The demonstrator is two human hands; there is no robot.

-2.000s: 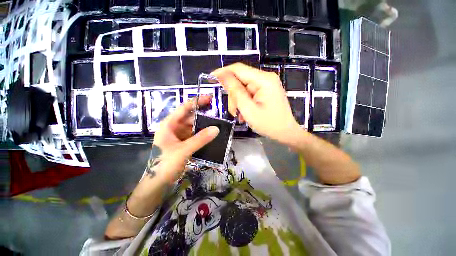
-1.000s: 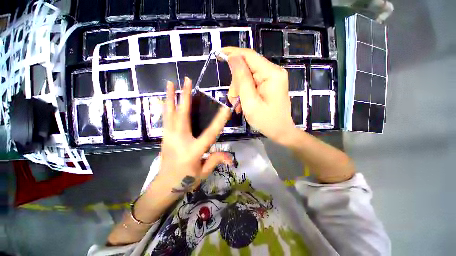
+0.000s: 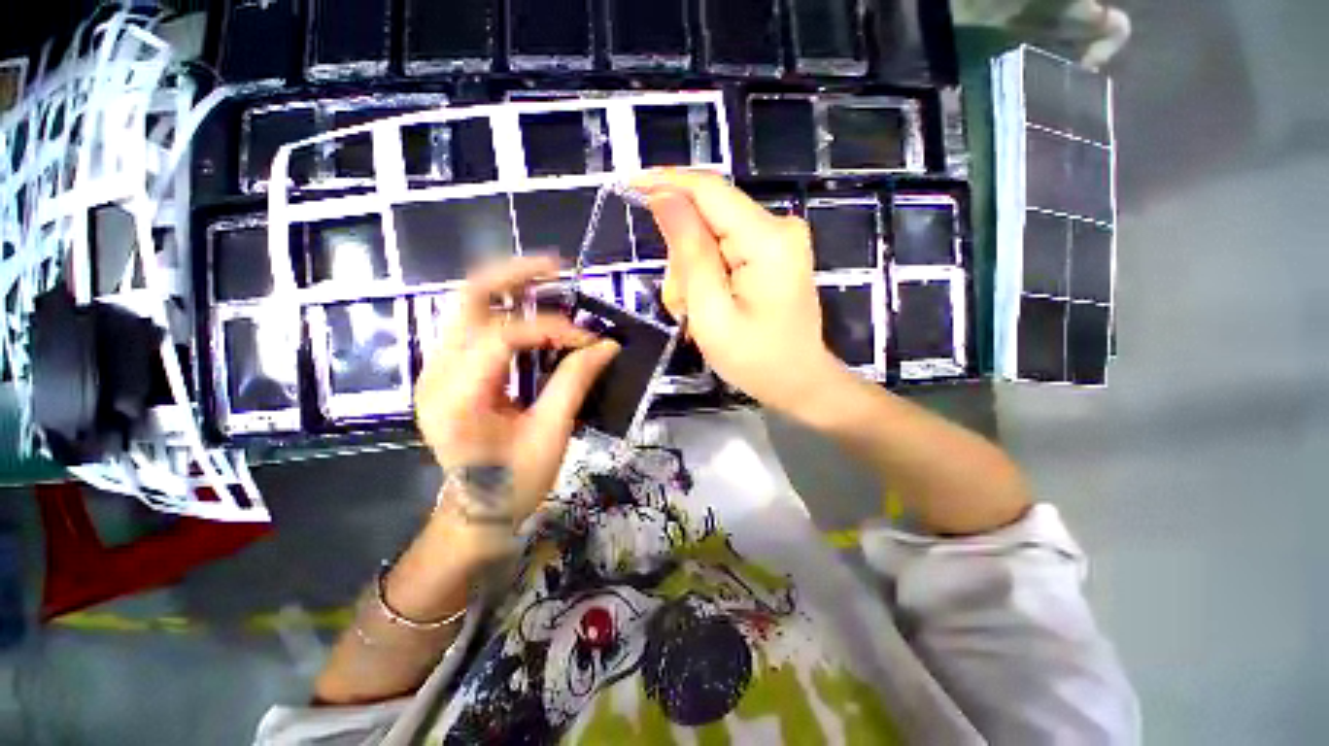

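My right hand grips the upper end of a clear-edged rectangular part, held tilted over the front of the black tray. A matte black sticker covers the part's lower half. My left hand is blurred, its thumb and bent forefinger at the left side of the black sticker; whether they pinch anything cannot be told. A white-lined sticker sheet lies across the tray behind the hands, with black rectangles in its lower row and open white frames in its upper row.
A tangled white sticker skeleton is heaped at the left, with a dark crumpled lump on it. A stack of sticker sheets lies at the right table edge. A red object is below the left side.
The left hand was spread with straight fingers a second ago; its fingers are now bent at the part. The part's lower end and black sticker show more. The right hand keeps its grip.
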